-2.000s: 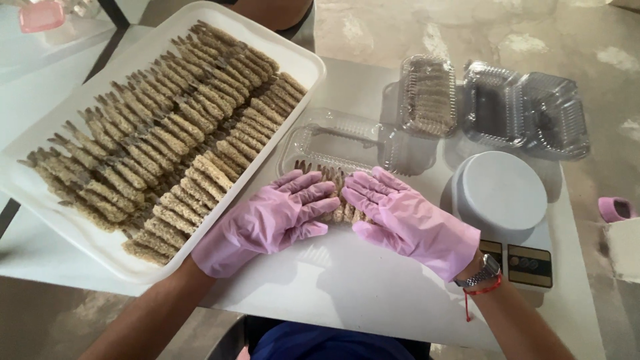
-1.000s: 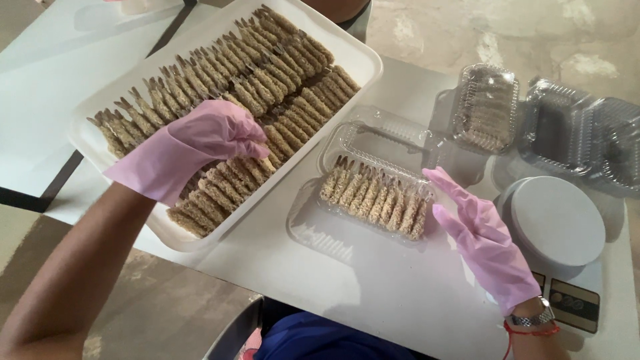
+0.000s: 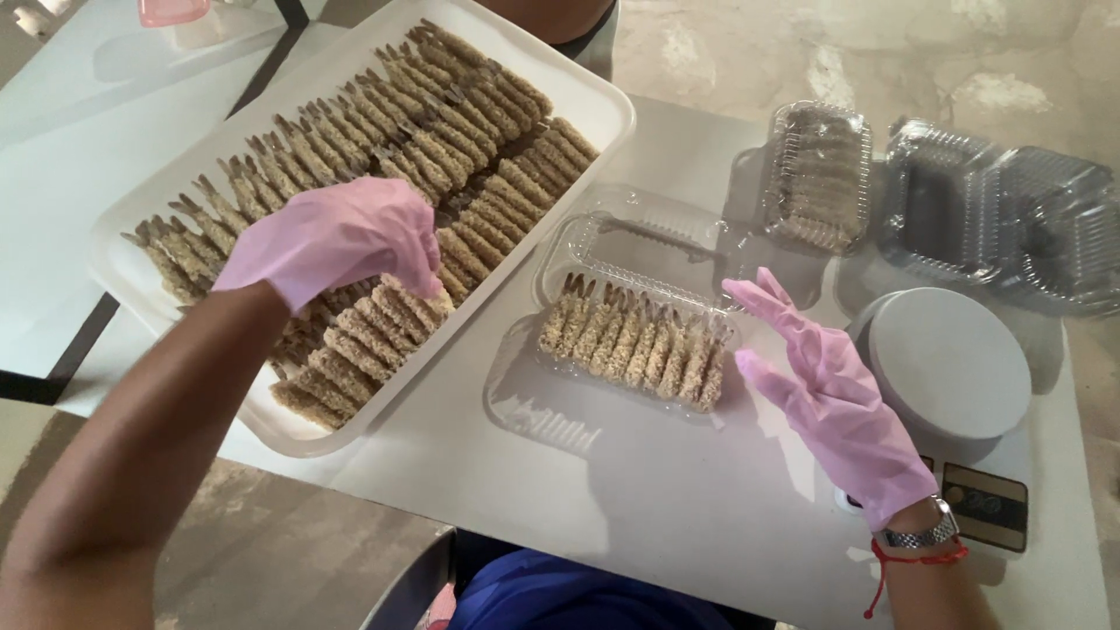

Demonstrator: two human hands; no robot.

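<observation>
My left hand (image 3: 346, 236), in a pink glove, reaches into a white plastic tray (image 3: 604, 92) of breaded shrimp (image 3: 490, 210) laid in rows. Its fingers point down at the shrimp of the near row, and whether they grip one is hidden. My right hand (image 3: 822, 394), gloved in pink too, is beside an open clear plastic clamshell container (image 3: 647, 258), fingers apart and holding nothing. A row of breaded shrimp (image 3: 634, 346) lies side by side in that container, tails toward the raised lid.
Behind my right hand stands a kitchen scale with a round platform (image 3: 949, 363). A closed clamshell of shrimp (image 3: 818, 175) and open empty clamshells (image 3: 945, 201) are at the back right. A pink container (image 3: 173, 10) is at the far left. Part of another person (image 3: 547, 17) shows beyond the tray.
Both hands were over the shrimp in the clamshell two seconds ago. My left hand has moved to the tray; my right hand has moved off to the container's right side, uncovering the row.
</observation>
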